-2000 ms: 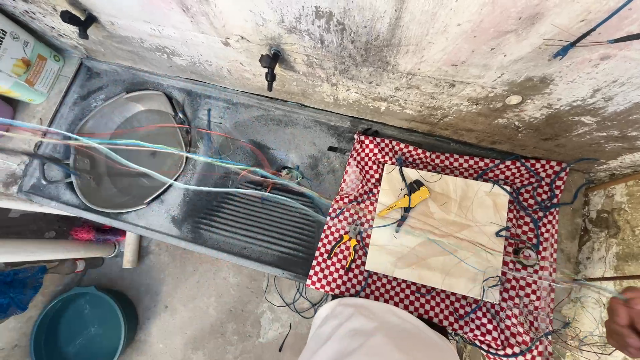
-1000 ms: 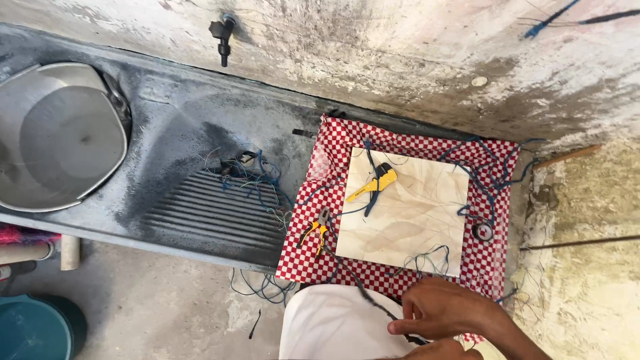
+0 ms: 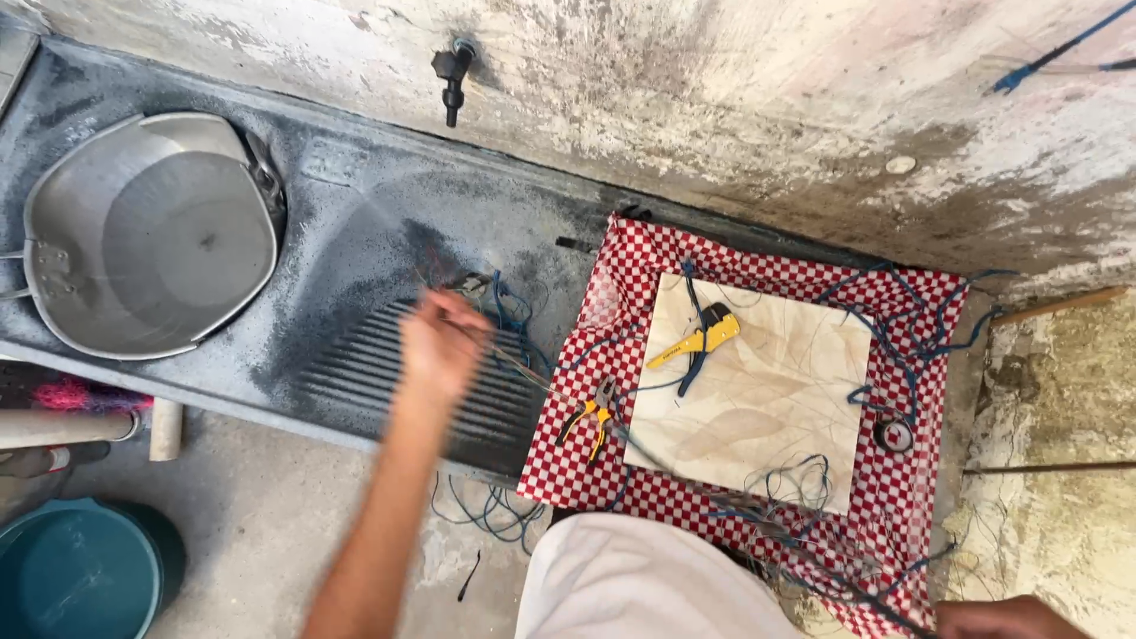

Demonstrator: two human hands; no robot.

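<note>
My left hand (image 3: 444, 342), blurred, is over the ribbed washboard of the stone sink, at the end of thin wires (image 3: 515, 364) that run toward the checkered cloth (image 3: 568, 453); its grip on them is unclear. At the lower right edge my right hand (image 3: 1007, 619), partly cut off, is closed on a dark cable (image 3: 874, 603). On the cloth lies a beige tile (image 3: 754, 399), bearing a yellow wire stripper (image 3: 697, 342) with a blue wire piece. Yellow-and-black pliers (image 3: 595, 417) rest left of the tile. A roll of tape (image 3: 892, 435) sits on its right.
A large metal basin (image 3: 191, 240) stands in the sink (image 3: 355, 222) at left. A black tap (image 3: 454, 80) juts from the worn wall. Blue wires (image 3: 493, 515) hang below the sink edge. On the floor are a teal bucket (image 3: 80, 568) and pale tubes (image 3: 166, 430).
My left hand has moved out over the washboard, while my right hand is now at the lower right edge. In the previous frame the hands were together below the tile.
</note>
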